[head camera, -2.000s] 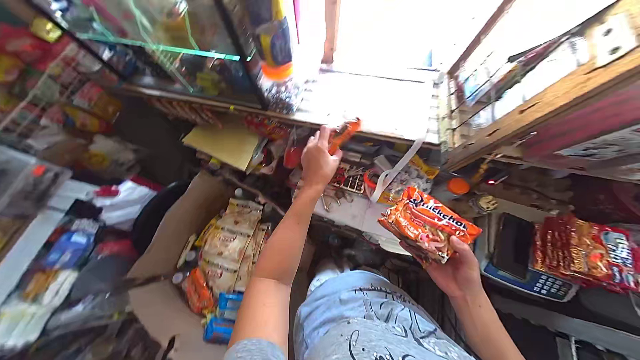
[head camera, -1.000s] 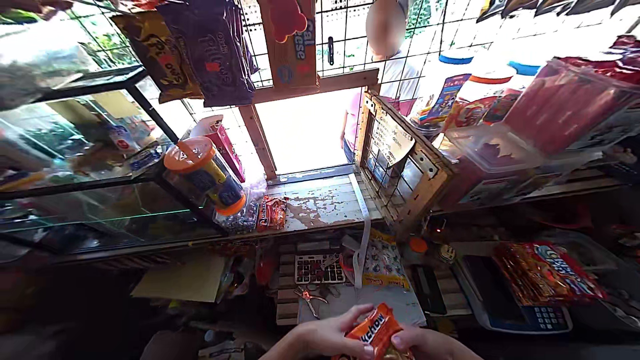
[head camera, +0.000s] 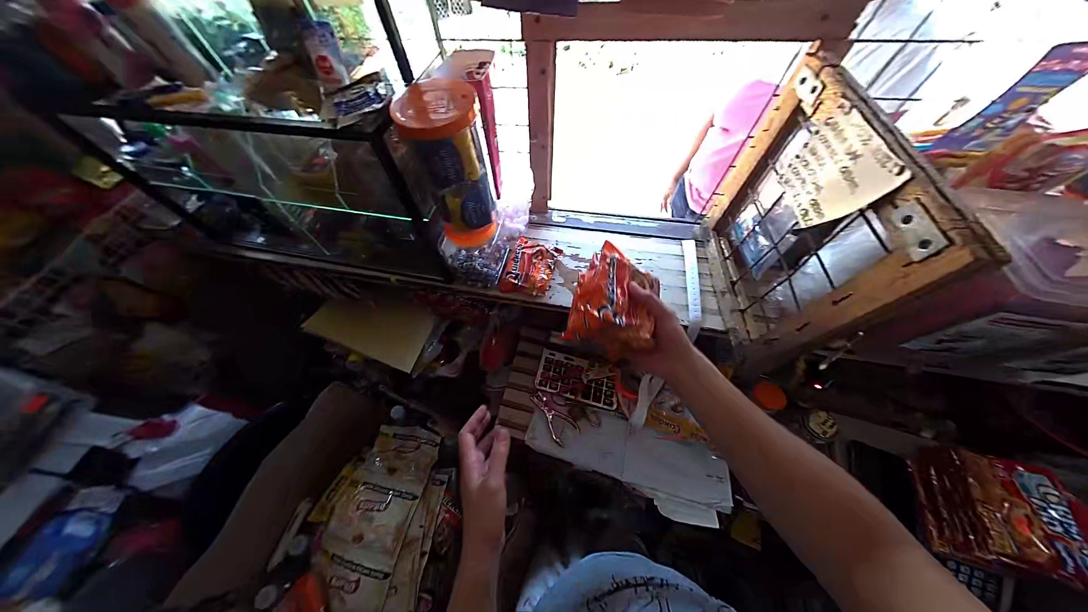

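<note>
My right hand [head camera: 659, 331] grips an orange snack bag [head camera: 605, 297] by its right side, holding it above the near edge of the wooden window ledge [head camera: 671, 263]. Left of it, a smaller orange packet [head camera: 530, 265] lies on the ledge beside a tall jar with orange lids [head camera: 449, 161]. Lower down, my left hand [head camera: 484, 459] is empty, fingers slightly apart, nearest to a pair of metal pliers or cutters [head camera: 554, 416]. A calculator [head camera: 578, 378] lies just under the ledge, partly behind the bag.
A glass display case [head camera: 280, 195] stands left of the jar. A hinged wooden frame with wire mesh [head camera: 850, 280] juts out at right. Beyond the window opening is a person in a pink top [head camera: 731, 136]. A box with beige snack packs [head camera: 374, 518] sits low left; red packs [head camera: 1003, 501] lie right.
The orange bag, held low between both hands one second ago, is now up at the ledge in my right hand alone. My left hand has let go of it.
</note>
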